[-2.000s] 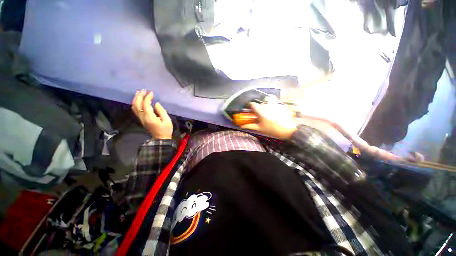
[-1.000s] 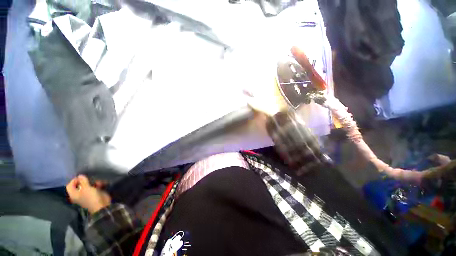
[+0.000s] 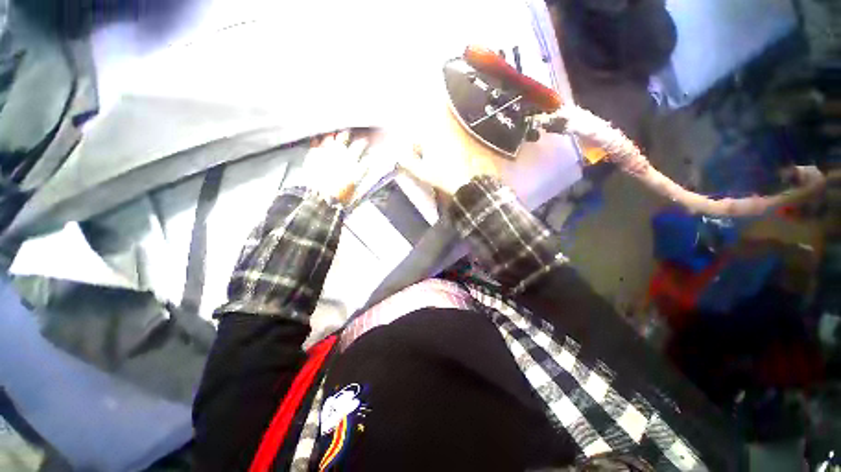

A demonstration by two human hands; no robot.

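The grey garment [image 3: 138, 138] lies across the table, with pale inside areas and darker grey strips showing near me. My left hand [image 3: 339, 161] is on the cloth at the centre, washed out by glare. My right hand [image 3: 433, 164] is just right of it, also glaring, at the cloth's edge. Whether either hand grips the cloth cannot be told. The steam iron [image 3: 489, 106] stands on the table to the right, beyond my right hand, with no hand on its orange-brown handle.
The beige iron hose [image 3: 636, 166] runs right from the iron. Dark cloth [image 3: 616, 37] hangs at the upper right. Blue and red items [image 3: 687, 249] are heaped below on the right. The blue-lavender table cover [image 3: 83, 406] shows at the lower left.
My right hand has let go of the iron, which now stands at the right. The garment has moved and its pale inside shows near me. My left hand has come in onto the cloth.
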